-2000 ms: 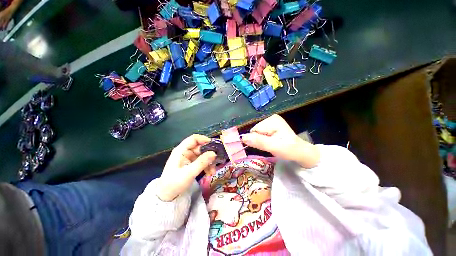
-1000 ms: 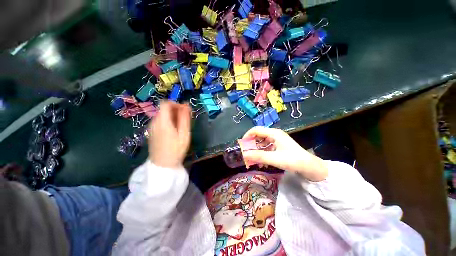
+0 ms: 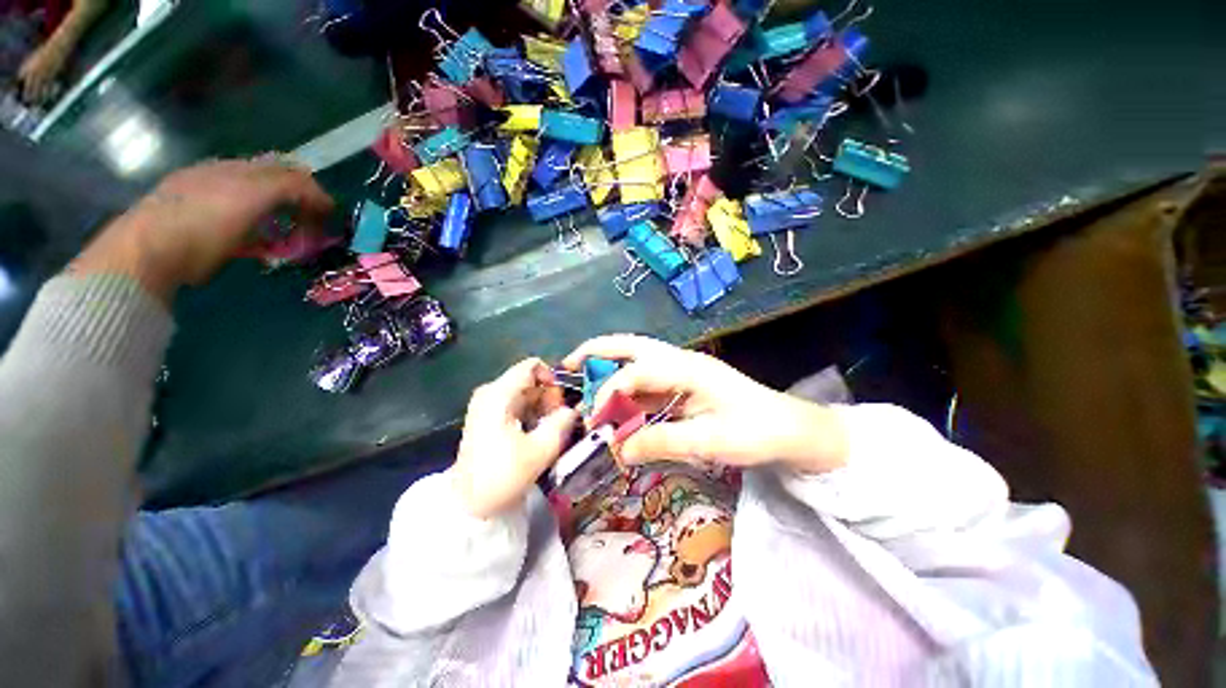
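Note:
My left hand (image 3: 504,437) pinches a teal binder clip (image 3: 598,378) by its wire handle, close above the lap. My right hand (image 3: 713,410) holds a pink binder clip (image 3: 619,414) on a small glossy housing (image 3: 581,456), which is partly hidden by my fingers. The teal clip is beside the pink one; whether it grips the housing cannot be told. A heap of blue, teal, pink and yellow clips (image 3: 635,164) lies on the dark-green bench (image 3: 995,175). Several shiny dark housings (image 3: 381,341) sit at the heap's left.
Another person's arm (image 3: 61,444) reaches in from the left, its hand over the bench by the heap. A further person's hand (image 3: 47,61) shows at the top left. An open cardboard box (image 3: 1116,309) stands at the right below the bench edge, with clips inside.
My left hand reached to the heap and is back at my right hand with a teal clip; one teal clip is gone from the heap's front. Another person's arm has come in at left.

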